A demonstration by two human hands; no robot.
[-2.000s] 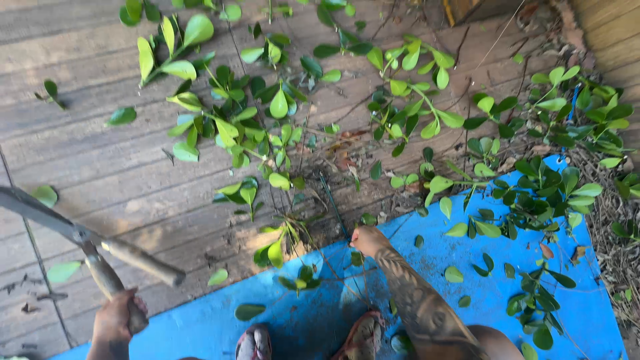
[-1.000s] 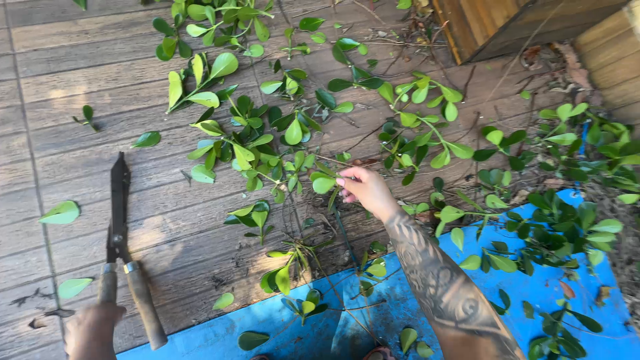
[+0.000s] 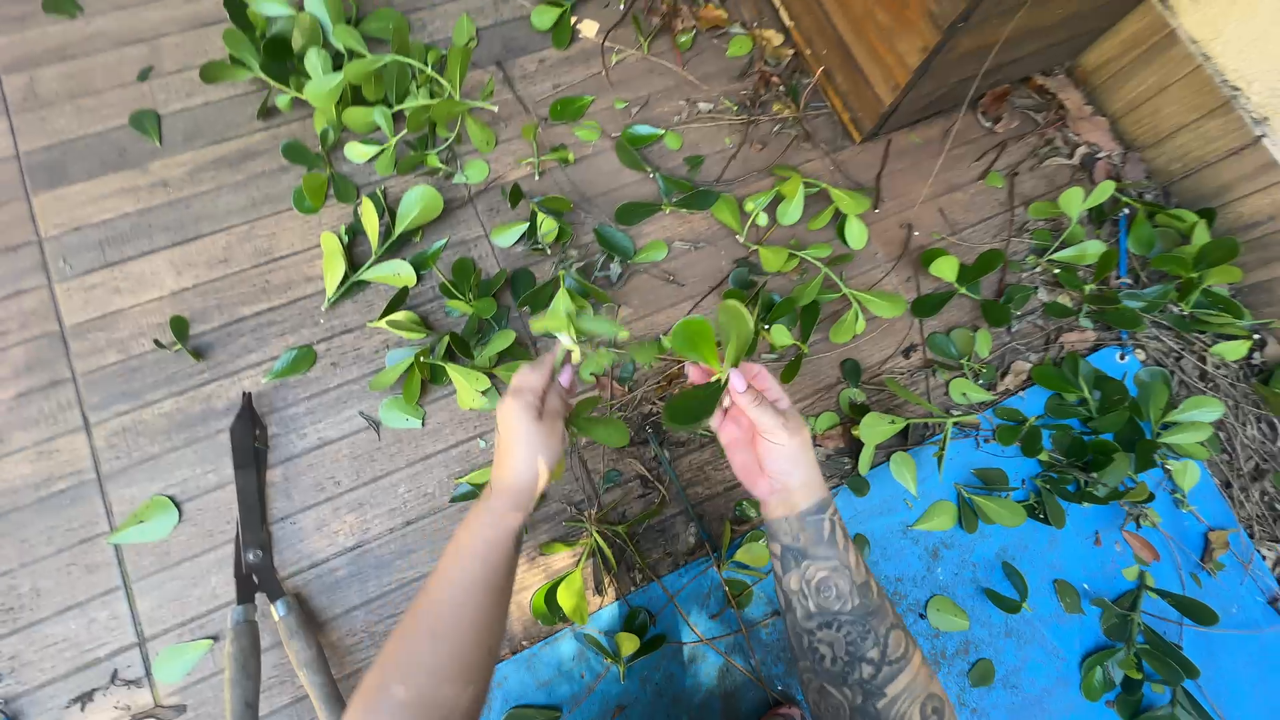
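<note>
My right hand (image 3: 765, 430), at the end of a tattooed forearm, pinches a leafy green sprig (image 3: 708, 365) between thumb and fingers. Close by on its left, my left hand (image 3: 533, 425) has its fingers around the stem of another leafy cutting (image 3: 570, 320), whose leaves are partly blurred. Cut branches (image 3: 370, 85) and loose leaves lie scattered beyond both hands. Wooden-handled hedge shears (image 3: 253, 550) rest on the floor at the left, apart from my hands, with their blades nearly together and pointing away.
A blue sheet (image 3: 900, 580) covers the lower right, with cuttings (image 3: 1130, 640) on it. A wooden box (image 3: 880, 50) stands at the top right beside a wood-faced ledge (image 3: 1170, 110). Dry debris (image 3: 1250, 450) lines the right edge. The floor (image 3: 180, 270) has a wood-plank pattern.
My left hand has let go of the shears, which it held in both earlier frames, and is now among the cuttings. My right hand now holds a sprig up beside it.
</note>
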